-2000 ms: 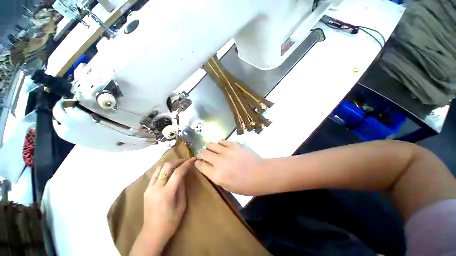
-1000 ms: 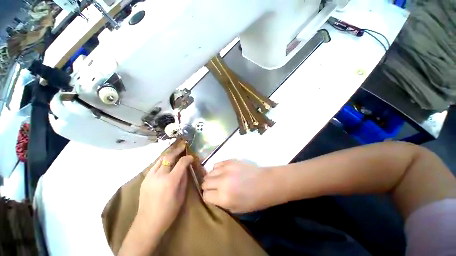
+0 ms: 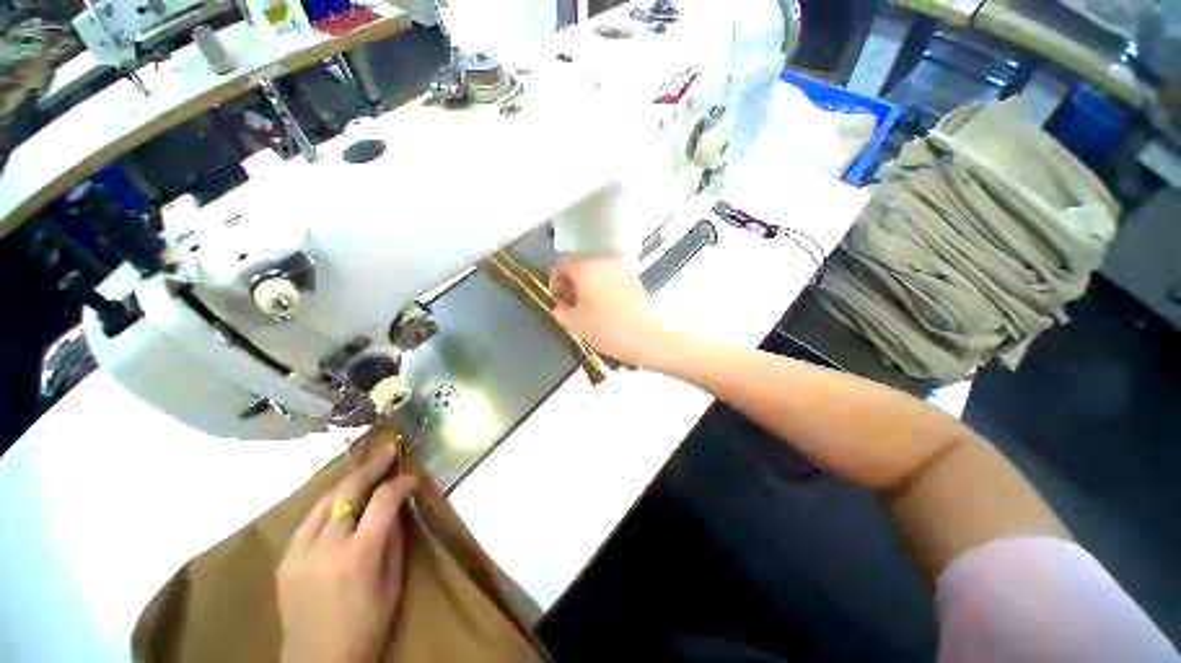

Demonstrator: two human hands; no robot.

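The brown fabric panel (image 3: 233,578) lies on the white table, with its top corner at the needle area beside the small round cream part (image 3: 390,395). My left hand (image 3: 342,570), with a yellow ring, holds the panel's edge with its fingertips just below the presser foot, which is mostly hidden. My right hand (image 3: 605,311) is at the brown spare zippers (image 3: 525,280) on the metal bed, under the machine arm. Its fingers are curled; their grip is partly hidden. Some zippers are behind the hand.
The white sewing machine (image 3: 479,168) spans the top. Thread snips (image 3: 749,223) with a cord lie at the table's right. A heap of grey-olive pieces (image 3: 958,246) stands beyond, near a blue bin (image 3: 882,130). Another workstation (image 3: 168,117) is at upper left.
My right hand has left the panel and moved up and right to the spare zippers. My left hand remains on the panel near the needle. The view has shifted, showing more of the machine and heap.
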